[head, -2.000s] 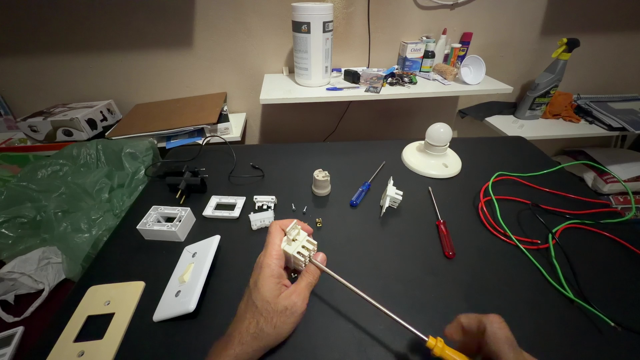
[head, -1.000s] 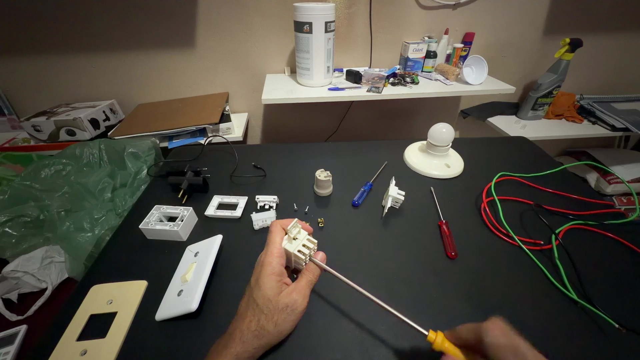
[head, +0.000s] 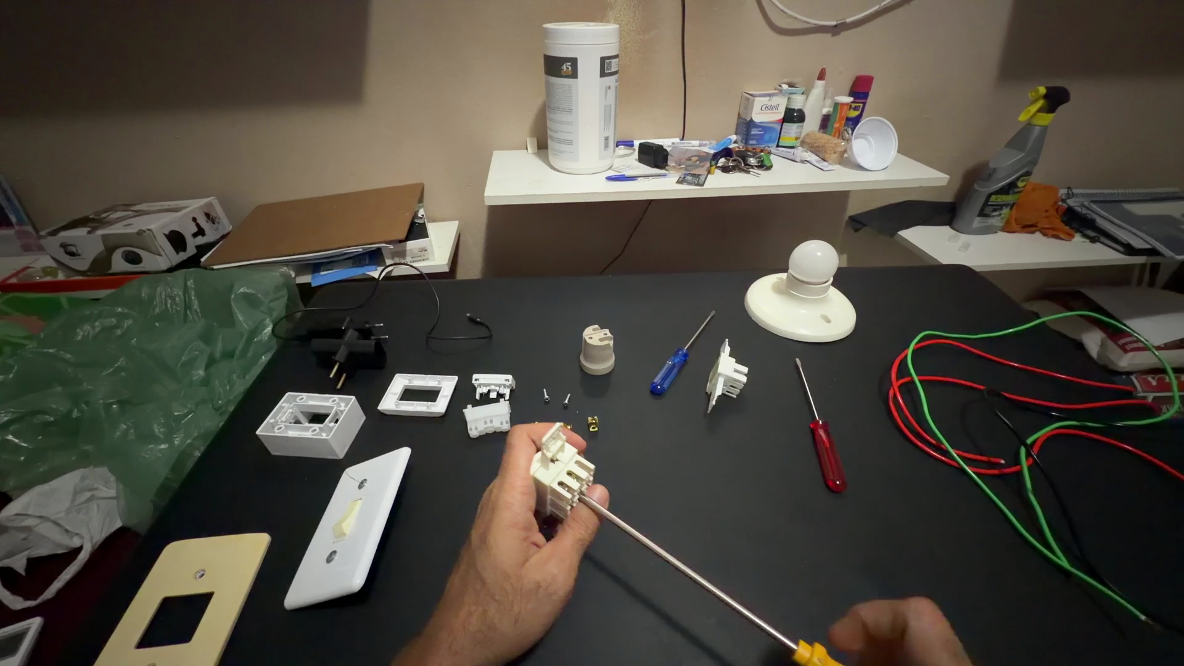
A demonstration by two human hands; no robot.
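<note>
My left hand holds a cream electrical switch or socket module between thumb and fingers, its terminal openings turned to the right. The tip of a long screwdriver meets the module beside my left thumb. Its yellow handle is cut off by the bottom edge of the view. Curled fingers of my right hand are beside that handle; the frame edge hides whether they grip it. Behind the left hand lie a small brass part and small screws.
Around lie a white wall plate, beige plate, white box, frame, white modules, lamp socket, blue screwdriver, another module, red screwdriver, bulb on base, wires and black plug.
My right hand's fingers have shifted about the yellow handle. The left hand still holds the module, and the screwdriver tip remains at it.
</note>
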